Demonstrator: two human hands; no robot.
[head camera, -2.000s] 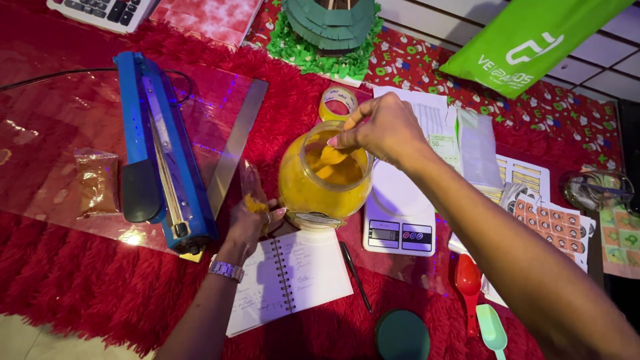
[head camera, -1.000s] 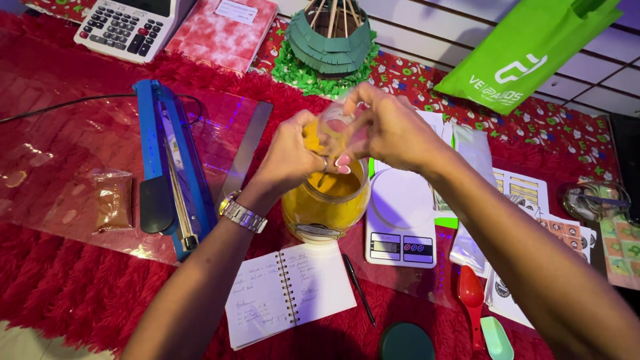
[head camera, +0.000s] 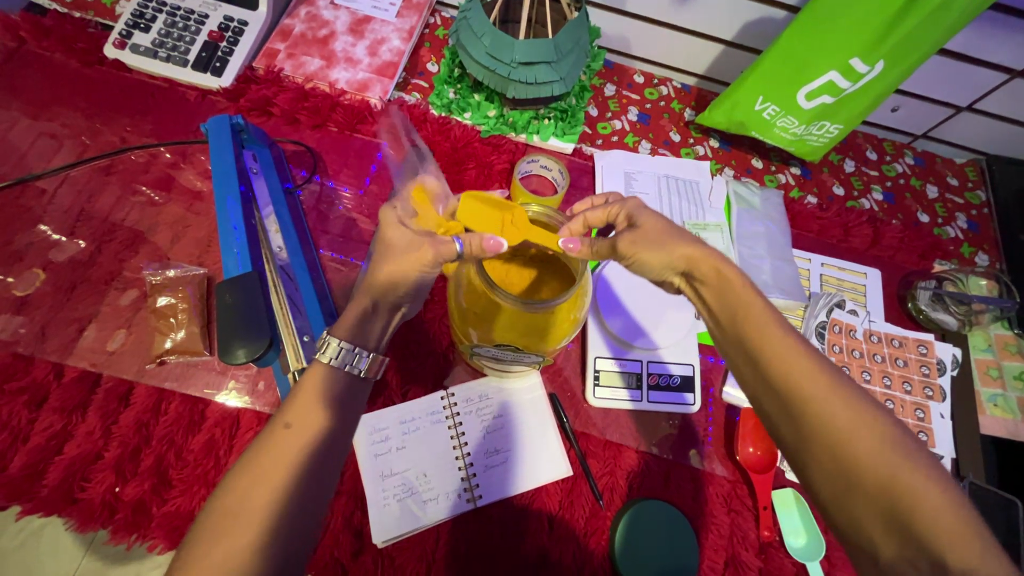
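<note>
My left hand (head camera: 408, 252) grips a clear plastic bag (head camera: 416, 160) with yellow powder at its lower part, left of the jar's mouth. My right hand (head camera: 640, 240) pinches the handle of a scoop (head camera: 492, 220) coated in yellow powder; its bowl points left toward the bag, above the jar. Below both hands stands an open glass jar (head camera: 520, 320) holding yellow powder and bearing a label. To its right is a white digital kitchen scale (head camera: 644, 376).
A blue impulse sealer (head camera: 264, 256) and a packet of reddish-brown powder (head camera: 178, 312) lie left. In front are a spiral notebook (head camera: 464, 456), pen (head camera: 576, 448) and dark green lid (head camera: 654, 538). A red scoop (head camera: 756, 448), green scoop (head camera: 800, 528) and label sheets (head camera: 888, 368) lie right; tape (head camera: 540, 178) sits behind.
Two seconds ago my right hand was in the jar's mouth; now it holds the powder-coated scoop above it. My left hand has risen from beside the notebook to the jar's upper left.
</note>
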